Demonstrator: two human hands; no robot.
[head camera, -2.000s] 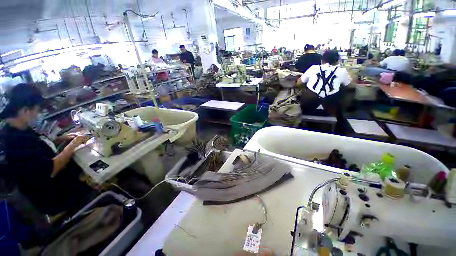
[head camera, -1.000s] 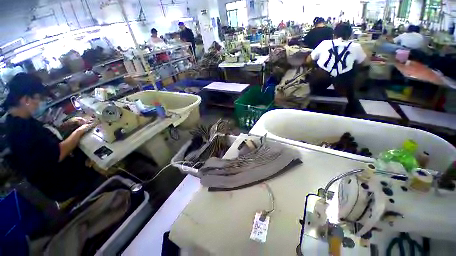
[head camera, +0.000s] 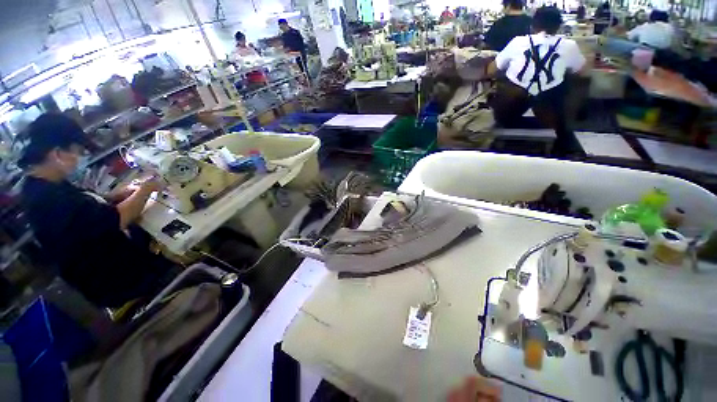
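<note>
The white sewing machine (head camera: 578, 286) stands at the right, its needle area near the bottom. A small blurred part of a hand, probably my left hand (head camera: 470, 391), shows at the bottom edge left of the machine; what it holds is hidden. My right hand is out of the picture. A fanned stack of curved grey-taupe strips (head camera: 405, 242) lies at the table's back left. A white printed ticket (head camera: 417, 327) on a string lies in front of it. Dark cloth (head camera: 286, 378) hangs at the table's front left edge. Teal-handled scissors (head camera: 646, 369) lie under the machine arm.
A long white trough (head camera: 472, 169) with dark items runs behind the table. A thread spool (head camera: 670, 246) and a green plastic bottle (head camera: 635, 216) are by the machine. A grey bin (head camera: 236, 314) with brown cloth stands at the left. A person (head camera: 79, 212) sews at another machine.
The view has tilted down, so the scissors and the dark cloth at the table edge show more. A small part of a hand now shows at the bottom edge. The strip stack and ticket lie as before.
</note>
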